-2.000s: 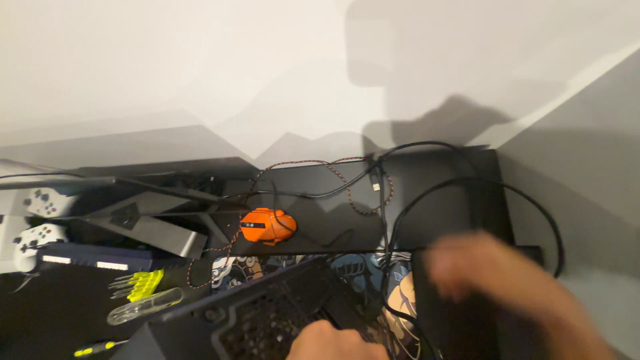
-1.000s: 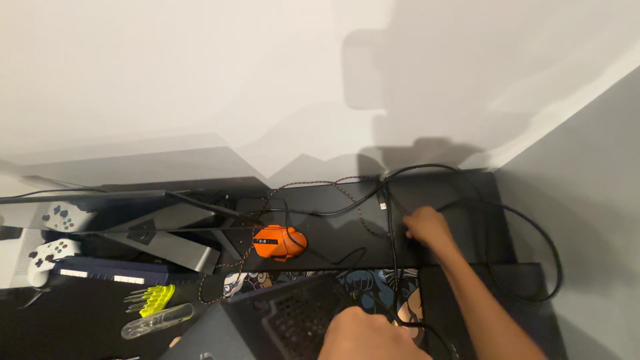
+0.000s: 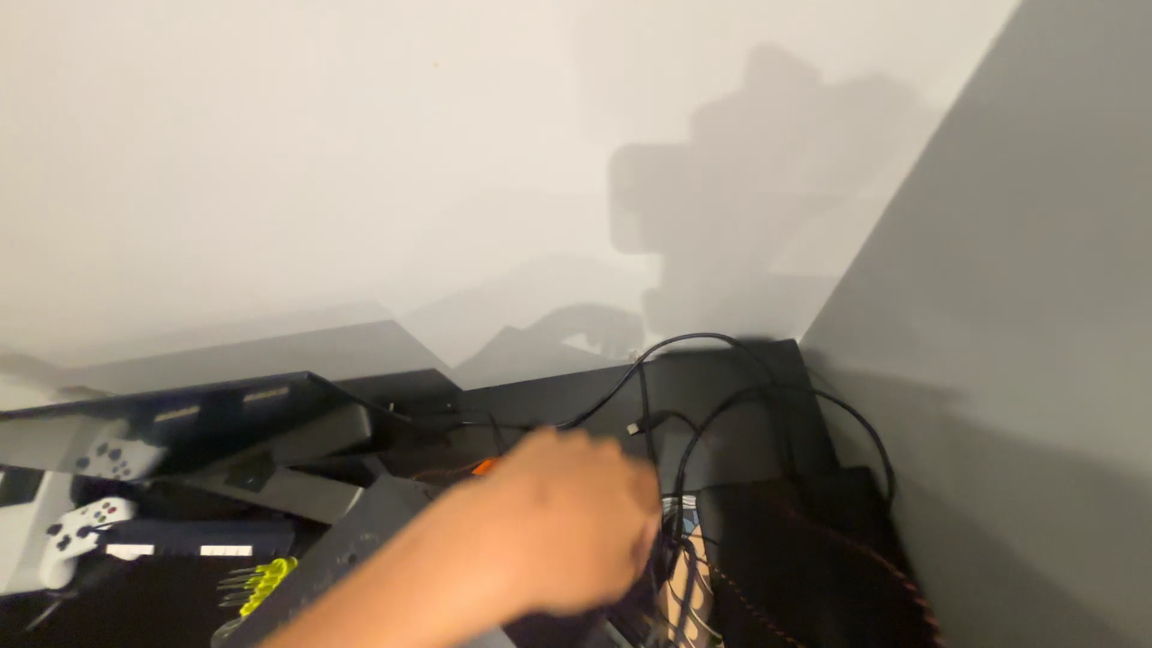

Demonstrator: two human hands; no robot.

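My left hand (image 3: 567,517) reaches in from the lower left, blurred, with its fingers curled downward and hidden; whether they hold anything cannot be told. It covers most of an orange computer mouse (image 3: 484,466). Black cables (image 3: 677,495) run down just beside its fingers and loop over the dark surface (image 3: 720,450) behind. A small cable plug (image 3: 634,428) lies above the hand. Under my forearm is a tilted dark grey device casing (image 3: 387,513). At the lower right a braided cable (image 3: 886,565) runs to the bottom edge. My right hand is out of view.
At the left are a white game controller (image 3: 88,531), a dark glossy panel (image 3: 207,427), a grey box (image 3: 306,490) and a yellow-green holder with thin bits (image 3: 268,580). A patterned mat (image 3: 688,576) shows below the cables. Walls meet at the right.
My left hand has moved up from the bottom edge and now covers the mouse. My right hand, earlier over the dark surface, has left the view. The braided cable now stretches to the lower right.
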